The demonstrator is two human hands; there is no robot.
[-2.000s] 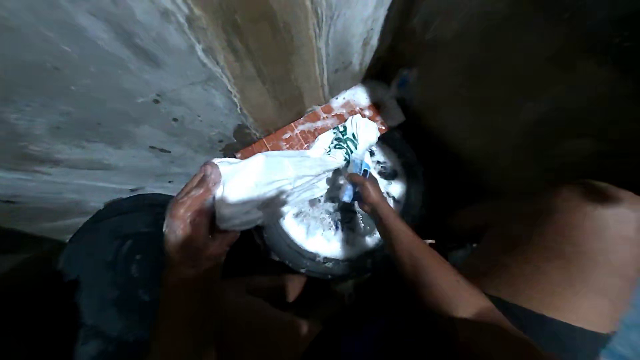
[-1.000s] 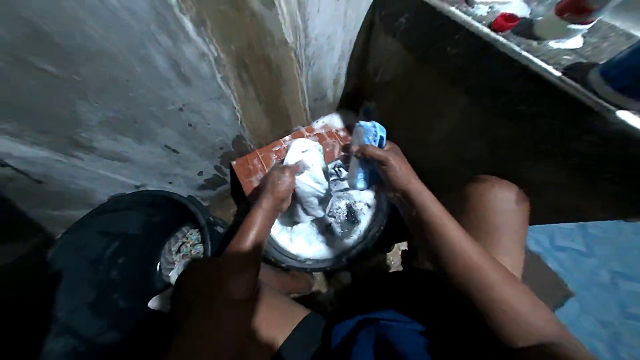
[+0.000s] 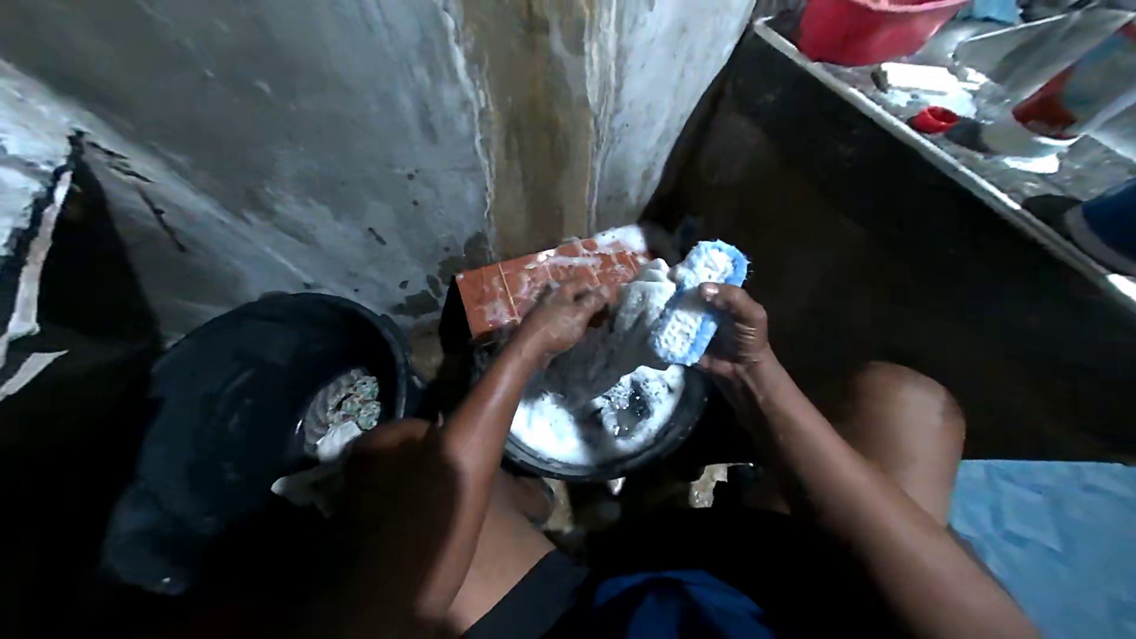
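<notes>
My right hand (image 3: 738,330) grips a blue scrub brush (image 3: 697,337), its pale bristles turned up and covered in suds. Against the brush lies a wet white cloth (image 3: 643,306), blurred in its lower part. At the cloth's left side is my left hand (image 3: 566,315), fingers curled; whether it grips the cloth is unclear. Both hands are above a round black basin (image 3: 590,473) of foamy water (image 3: 555,430). Behind the basin, a tiled orange-red slab (image 3: 488,297) carries streaks of foam.
A large black tub (image 3: 222,355) with wet cloths (image 3: 351,404) stands at the left. A stained concrete wall (image 3: 346,133) rises behind. On a ledge (image 3: 932,146) at the upper right are a red basin (image 3: 865,31), a red cap (image 3: 934,119) and other containers.
The brush has been turned so its bristles show. My left hand has moved away from the bunched cloth it held above the basin. The view has shifted, showing more of the ledge.
</notes>
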